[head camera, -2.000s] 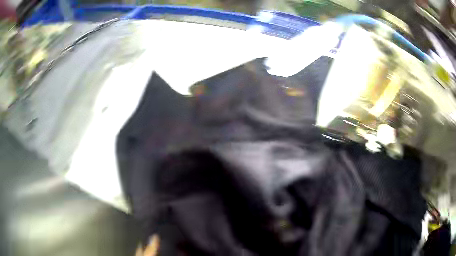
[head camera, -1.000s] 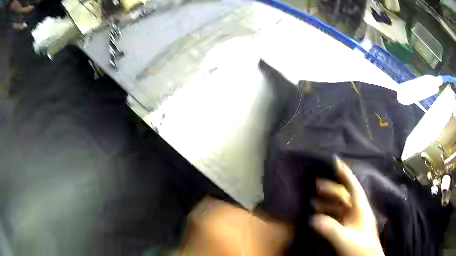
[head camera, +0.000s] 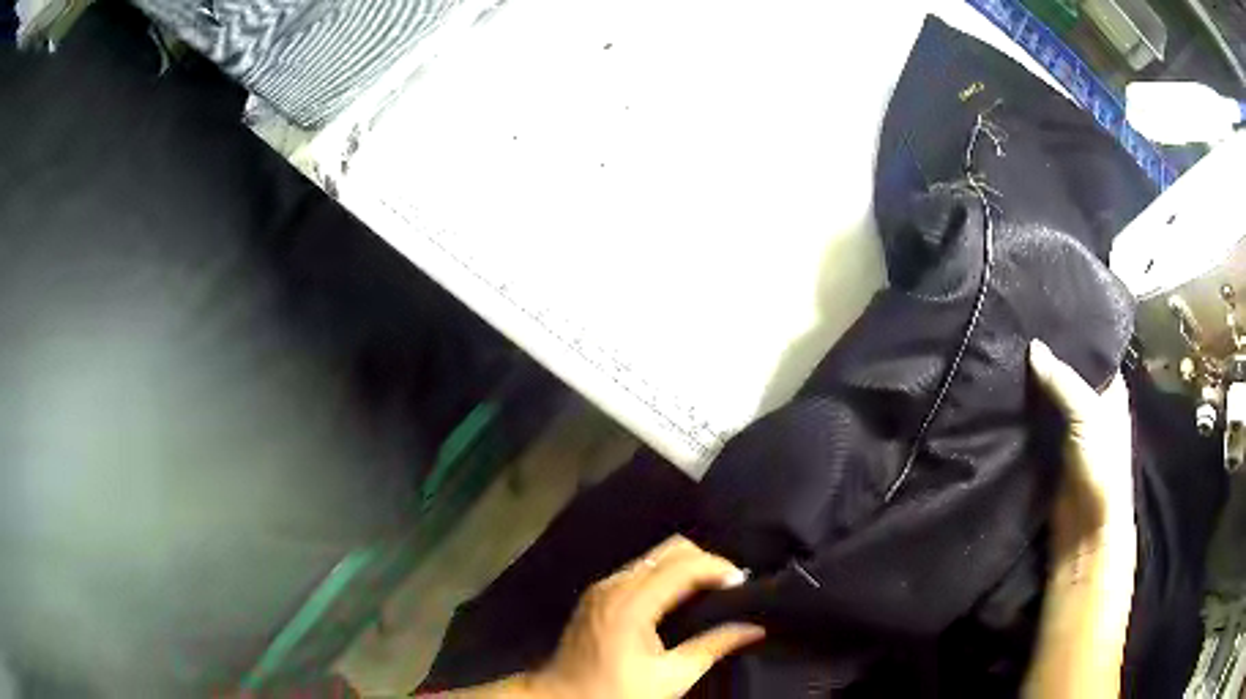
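Note:
A dark denim garment piece lies bunched over the table's right part and hangs over the near edge. A pale stitched seam runs down it, with loose thread tails near its top. My left hand, bare, is at the garment's lower left, thumb and forefinger around a fold of cloth. My right hand, bare, is at the right, its thumb on top of the cloth and its other fingers partly hidden by it. The presser foot and needle are not visible.
The white table has its edge running diagonally. Grey striped fabric lies at its upper left. A blue basket lines the far edge. The white lamp and sewing machine head, with metal tensioners, stand at right.
The view has shifted and sharpened. The garment has been turned or folded, showing the long seam. My left hand has come into clear view at its lower edge; my right hand is farther right.

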